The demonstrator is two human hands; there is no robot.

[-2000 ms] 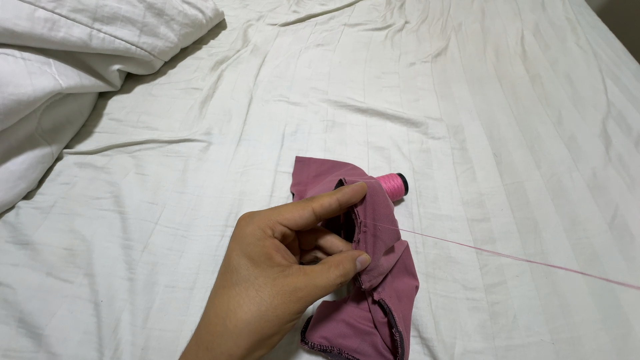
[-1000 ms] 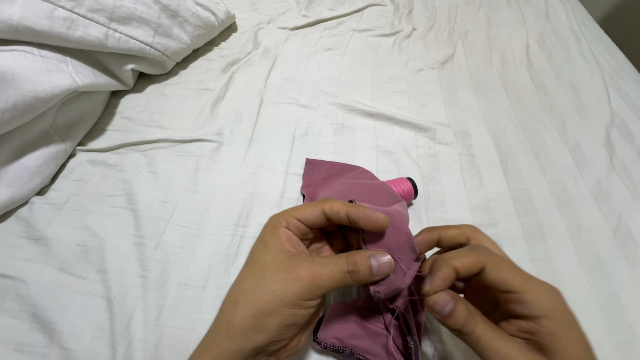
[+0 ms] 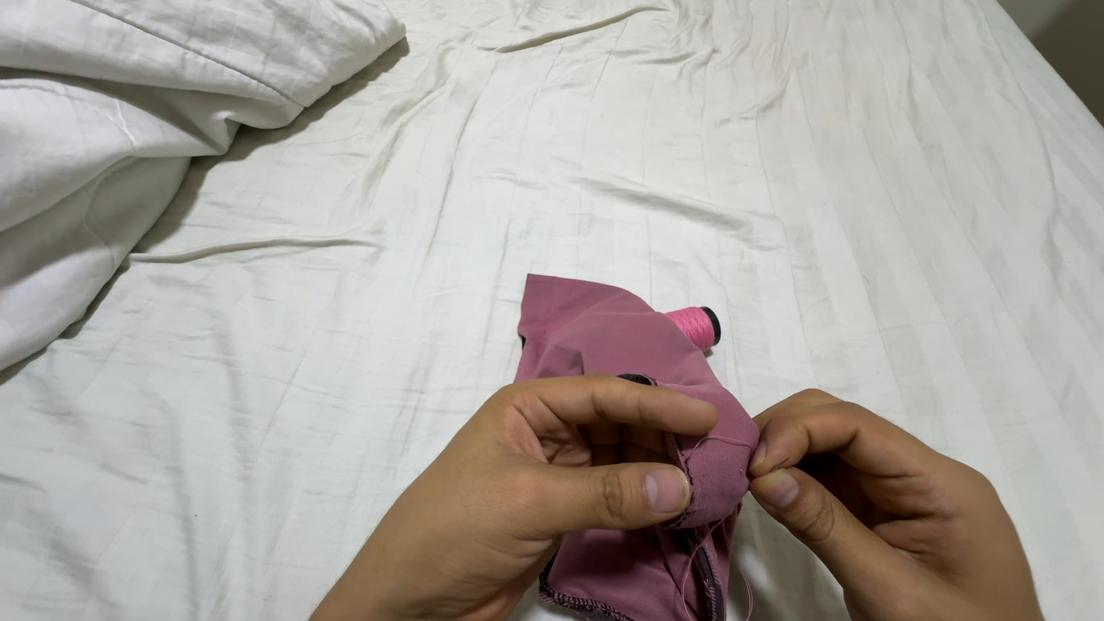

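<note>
A mauve fabric piece [image 3: 604,332] with dark overlocked edges lies on the bed, partly lifted near the bottom centre. My left hand [image 3: 552,466] holds its folded seam between thumb and fingers. At the fold's right edge, my right hand [image 3: 871,500] has thumb and index finger pinched together at the cloth; something thin and dark shows between the fingertips, perhaps a needle, too small to be sure. Loose pink thread [image 3: 749,582] hangs in loops below the fold. Just behind the fabric, a spool of pink thread [image 3: 693,329] with a black end lies on its side.
A white striped bed sheet [image 3: 431,345] with wrinkles spreads under everything. A bunched white quilt [image 3: 172,95] lies at the upper left. The bed's edge runs down the upper right corner.
My right hand, out of view two seconds ago, has come in at the right and is at the fabric. The thread that stretched taut to the right now hangs loose.
</note>
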